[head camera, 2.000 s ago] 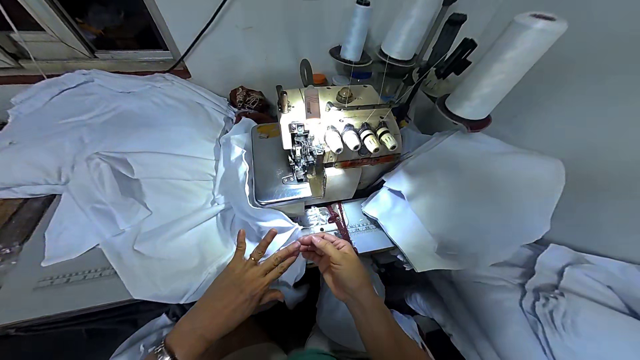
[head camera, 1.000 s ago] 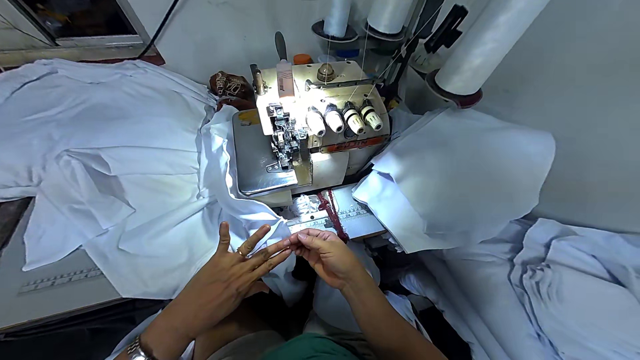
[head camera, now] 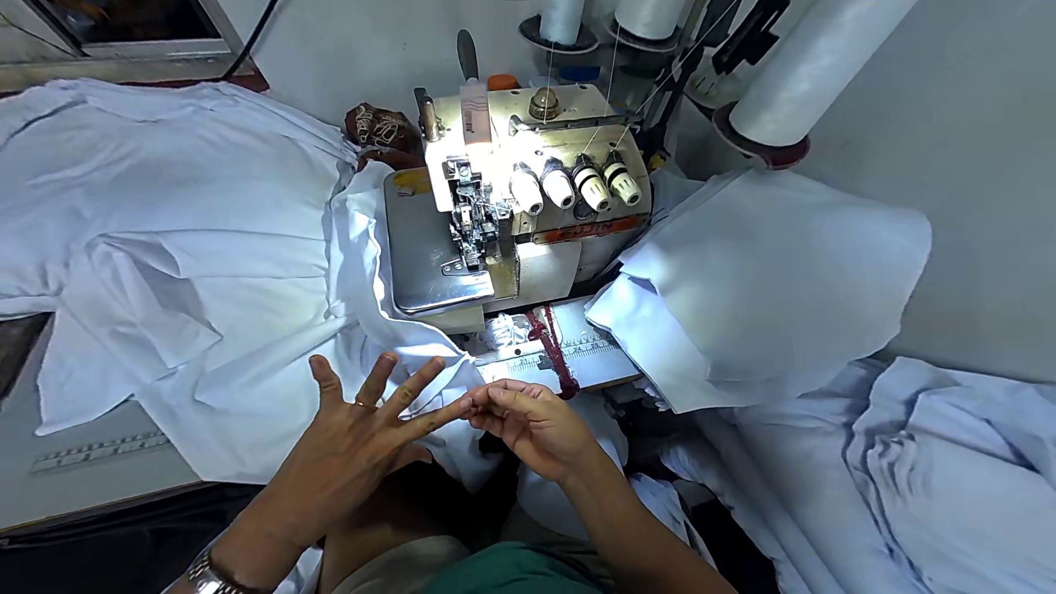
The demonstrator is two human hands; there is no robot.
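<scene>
My left hand [head camera: 371,429] is spread wide in front of the overlock sewing machine [head camera: 536,181], palm down, with a ring on one finger and a metal watch on the wrist. The fingertips of my right hand [head camera: 532,421] pinch the tip of one left finger; whether anything small is between them cannot be told. White fabric [head camera: 206,272] lies left of the machine, and its edge runs past the machine's metal plate [head camera: 429,256] down behind my left fingers. Dark red threads [head camera: 553,351] hang over a ruler strip [head camera: 594,346] just beyond my right hand.
Stacked white fabric pieces [head camera: 784,289] lie right of the machine, with more folded white cloth [head camera: 973,462] at the lower right. Large thread cones [head camera: 808,74] stand behind. A brown patterned bundle [head camera: 379,132] sits by the wall. Another ruler marking [head camera: 99,451] shows on the left tabletop.
Both hands stay together in front of the machine. My left fingers have spread wider, and the right fingertips have come to pinch one left fingertip. The view has shifted somewhat.
</scene>
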